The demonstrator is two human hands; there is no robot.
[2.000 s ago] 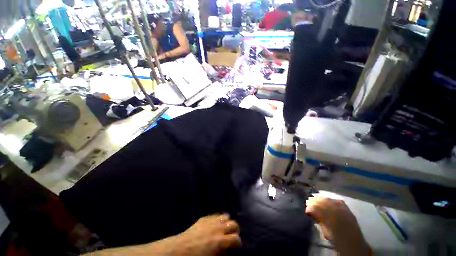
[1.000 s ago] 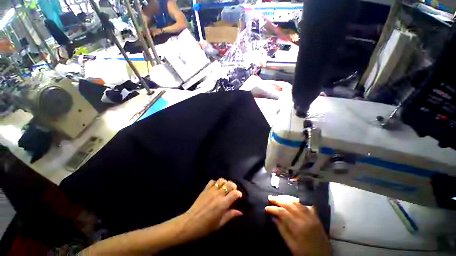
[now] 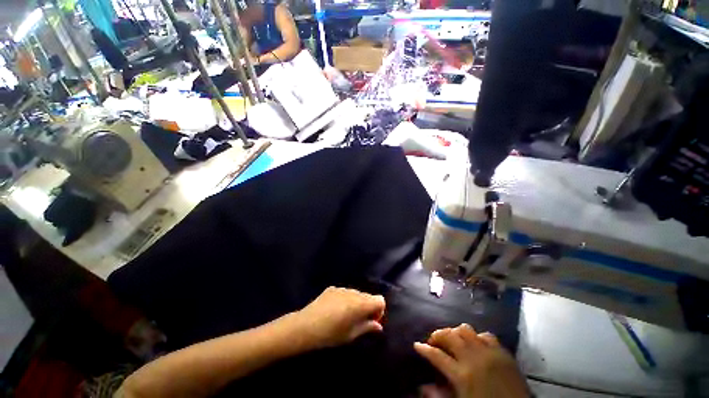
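Observation:
A wide black cloth [image 3: 288, 225] covers the table and runs under the left end of the white sewing machine head [image 3: 567, 225]. The lit presser foot and needle area [image 3: 439, 284] sits over the cloth. My left hand [image 3: 342, 315] lies on the cloth left of the needle, fingers curled; whether it pinches the cloth I cannot tell. My right hand [image 3: 466, 359] rests on the cloth at the lower right, in front of the needle, fingers bent, cut off by the bottom edge.
An older cream machine [image 3: 117, 163] stands at the left. Slim yellow-green and blue snips or tweezers [image 3: 635, 342] lie on the bed at the right. Thin poles rise behind the cloth. A person [image 3: 272, 35] sits at the back. Black cloth hangs at the right.
My right hand has moved from beside the needle on the right to in front of it, lower down. The cloth now extends further right under the machine head. The view has shifted.

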